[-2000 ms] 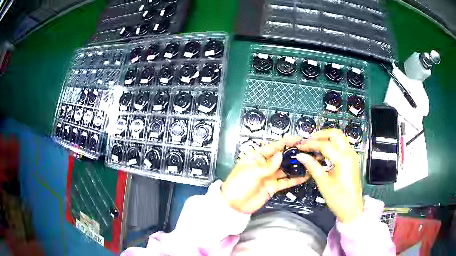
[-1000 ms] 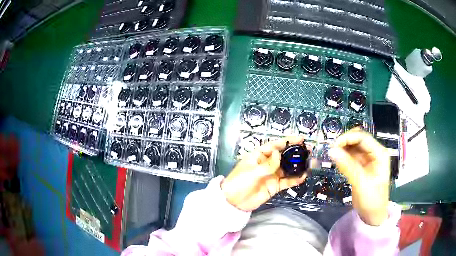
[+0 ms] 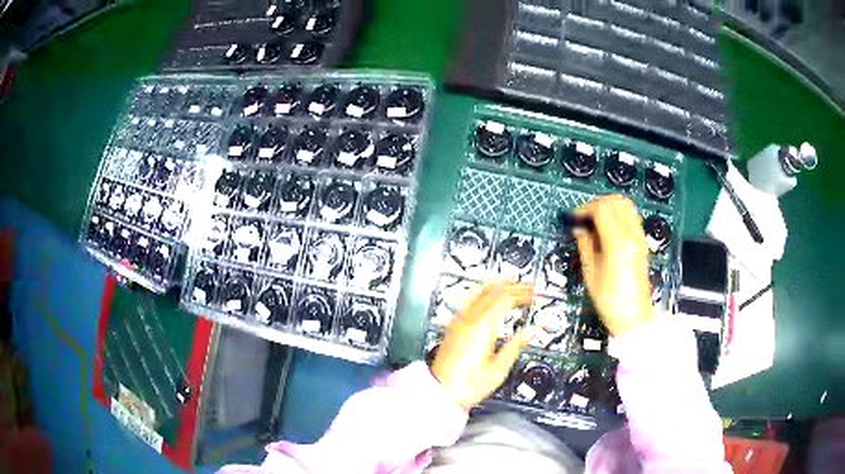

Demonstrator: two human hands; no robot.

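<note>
The near right clear blister tray (image 3: 484, 193) holds rows of round black watch heads (image 3: 536, 150), many with small white labels. Its second row shows patterned pocket floors at the left. My right hand (image 3: 613, 264) reaches over that row, with a dark, blurred watch head (image 3: 573, 221) at its fingertips, at a pocket. My left hand (image 3: 484, 344) is over the lower left of the tray, thumb and fingers apart, and shows no object in it. Both hands hide some pockets and watch heads beneath them.
Filled clear trays (image 3: 394, 278) stand at the left. Dark compartment trays (image 3: 621, 74) lie at the back. Right of the near tray are a glossy black case (image 3: 702, 268), white paper (image 3: 755, 343), a black pen (image 3: 739, 202) and a white bottle (image 3: 771, 168).
The watch head with the lit face has left my left hand. My right hand has moved up and left over the tray, with a dark watch head at its fingertips. The view has shifted slightly.
</note>
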